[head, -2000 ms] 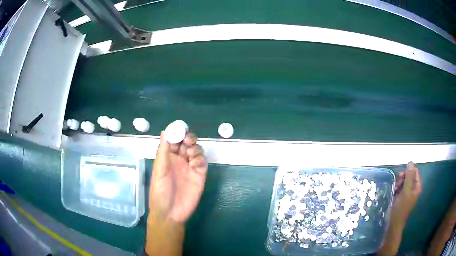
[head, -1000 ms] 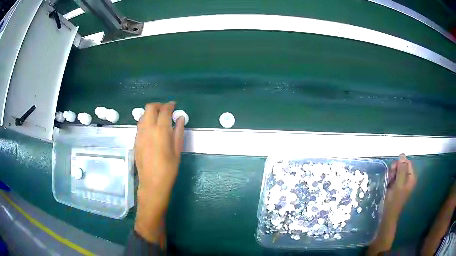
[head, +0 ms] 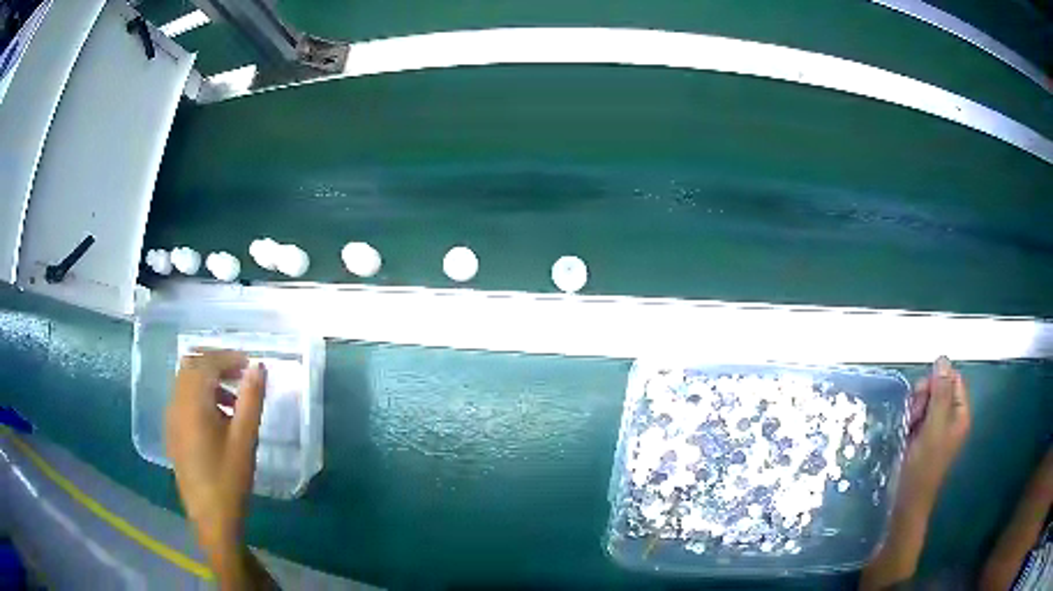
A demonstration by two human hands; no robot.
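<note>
My left hand [head: 225, 421] is over the clear second bin [head: 310, 456], fingers curled down into it. Whether it holds anything is hidden. My right hand [head: 941, 421] is beside the right wall of the clear parts bin [head: 891, 502], fingers bent close together; I cannot tell if it grips anything. That bin holds a heap of small white, silver and grey discs [head: 739, 456]. White round pieces [head: 461, 263] lie in a row on the green belt near its near rail, the rightmost piece [head: 569, 274] apart from the others. Two pieces at the left touch or overlap.
The white guide rail [head: 485, 320] runs between belt and green bench. A white machine housing [head: 98, 150] with black levers stands at the left. A grey post foot [head: 323, 54] is at the far rail. Another person's arm [head: 1022, 537] shows at the right edge.
My left hand held a white round piece above the rail, then reached over the belt pieces, and is now at the second bin. My right hand stays beside the parts bin. The view has shifted slightly.
</note>
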